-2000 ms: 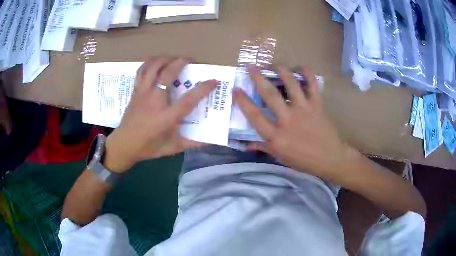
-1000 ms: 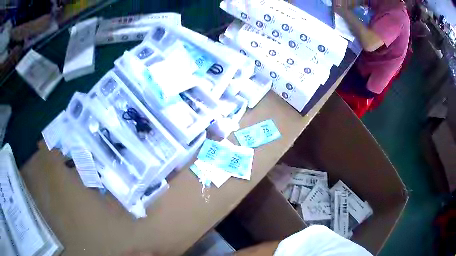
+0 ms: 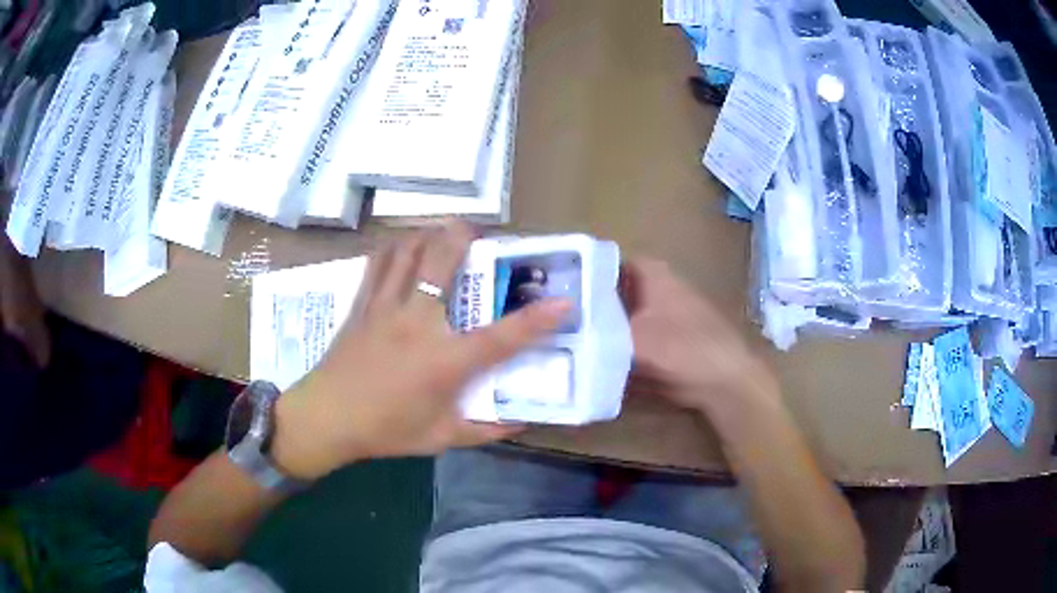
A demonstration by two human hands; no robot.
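A white retail carton [image 3: 475, 400] lies tilted in front of me, its right end raised toward the camera. Dark and whitish contents show at that end, in two window-like wells. My left hand [image 3: 400, 348] lies over the carton's middle and grips it, thumb across the end. The carton's left part, with fine print, shows beyond my fingers. My right hand [image 3: 678, 330] is at the carton's right end; its fingertips are hidden behind the carton, so I cannot tell whether it grips.
Printed white cartons [image 3: 435, 99] are stacked at the back left. Clear trays [image 3: 910, 162] with black cables lie at the right, with a leaflet [image 3: 751, 137] beside them. Light-blue sachets [image 3: 957, 388] lie near the right front edge. Another person's hand shows at the far left.
The view swung to the right and came back. The carton's right end is now raised toward the camera, and my right hand has moved from over the tray to behind that end.
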